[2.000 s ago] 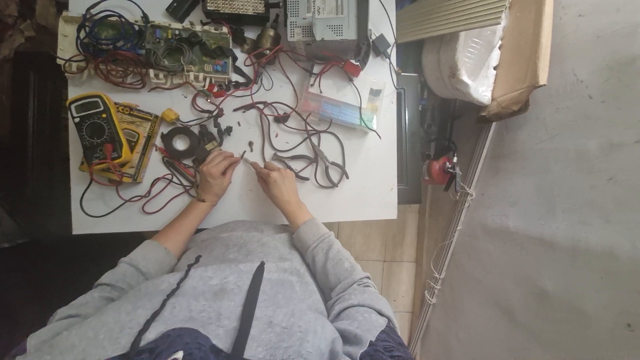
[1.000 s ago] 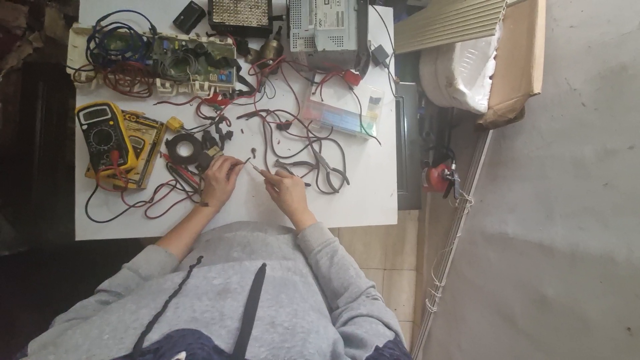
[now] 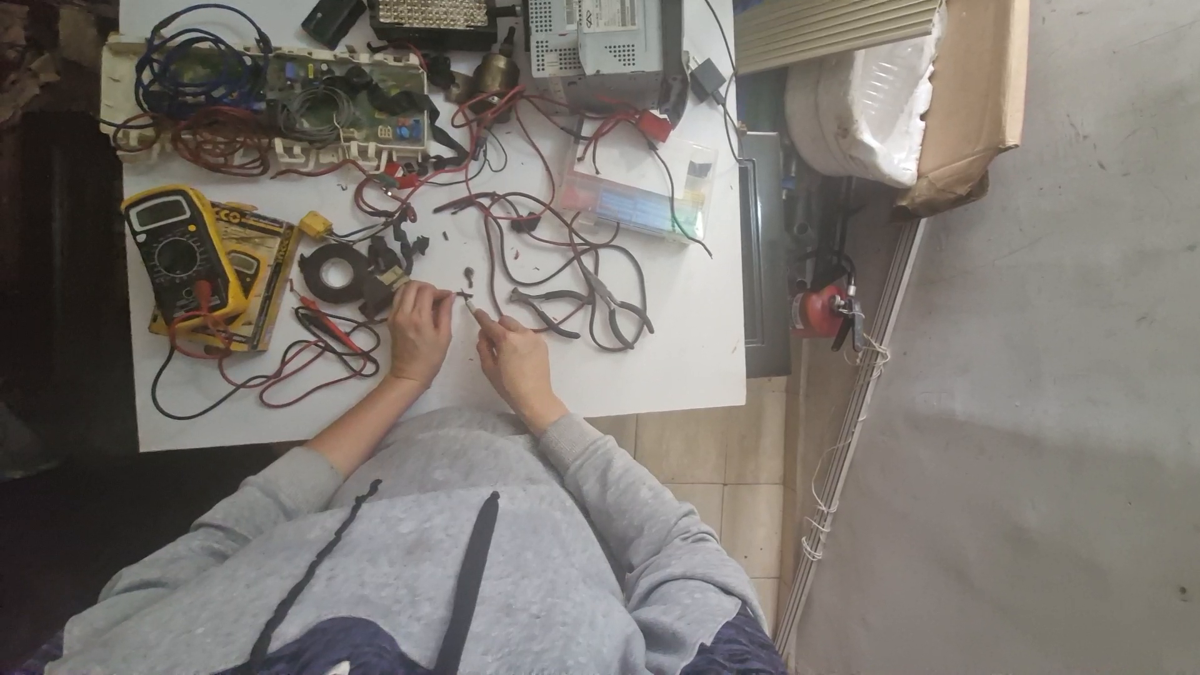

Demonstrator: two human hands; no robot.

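Observation:
My left hand (image 3: 419,333) pinches a small dark piece (image 3: 463,294), too small to identify, between thumb and fingertips. Close to its right, my right hand (image 3: 517,361) holds a thin, light-tipped tool (image 3: 471,306) whose tip is near that piece; its kind cannot be told. Another small dark bit (image 3: 469,274) lies just above the fingertips. A roll of black tape (image 3: 314,274) lies left of my left hand, beside dark connectors (image 3: 379,289). Right of my right hand, pliers (image 3: 611,302) lie with spread handles among red and black wires (image 3: 539,281).
A yellow multimeter (image 3: 176,258) rests on its box (image 3: 274,272) at left, its leads looping toward me. Behind are a circuit board in a white frame (image 3: 352,150), a metal-cased unit (image 3: 600,56) and a clear plastic case (image 3: 637,202). The white table's front edge (image 3: 647,411) is near my body.
The fingertips of both hands have come closer together since one second ago. The things on the table lie as before.

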